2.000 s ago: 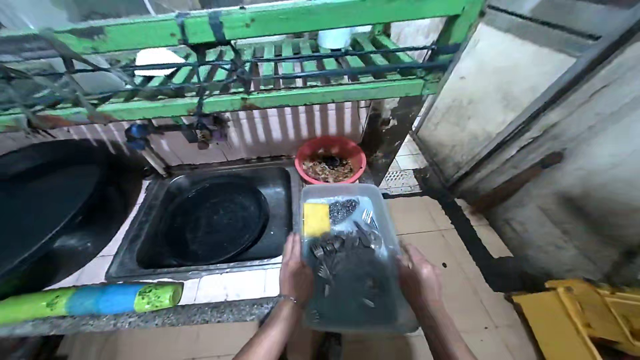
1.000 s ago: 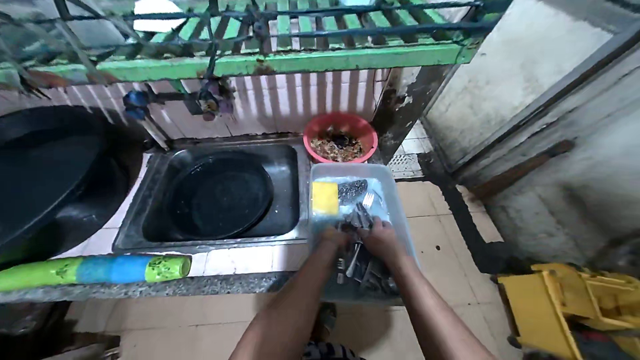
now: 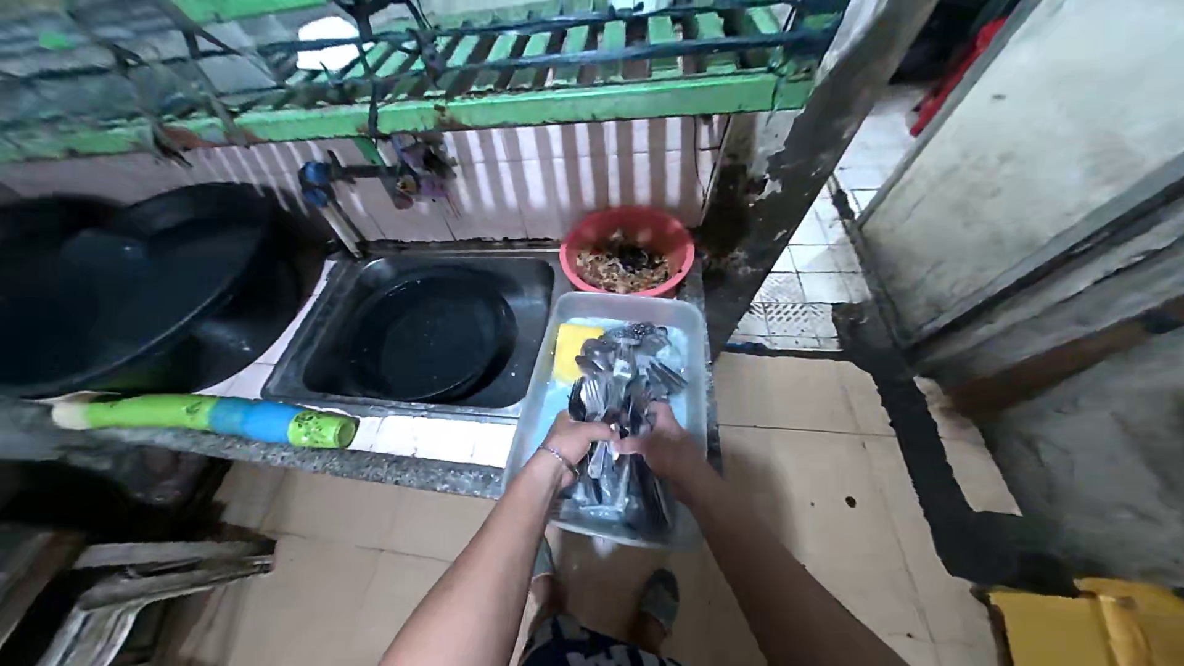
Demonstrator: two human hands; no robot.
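Note:
Both my hands grip a large bundle of metal spoons and forks (image 3: 615,379) inside a translucent plastic tub (image 3: 696,356). My left hand (image 3: 575,439) closes round the bundle's left side, and my right hand (image 3: 664,444) holds its right side, with the fingertips of the two hands nearly meeting. More cutlery lies under and below my hands in the tub. A yellow sponge (image 3: 573,350) rests at the tub's upper left, over bluish soapy water. Which single pieces each hand touches is hidden by the fingers.
Left of the tub, a black basin (image 3: 430,333) sits in the metal sink (image 3: 536,277). A red bowl of food scraps (image 3: 684,254) stands behind the tub. Stacked green and blue cups (image 3: 250,419) lie along the counter edge, near large black basins (image 3: 120,277). A green slatted rack (image 3: 518,109) hangs above.
Two seconds ago my hands were at the tub's outer sides. They moved inside among the cutlery, which is now gathered in a bundle between them.

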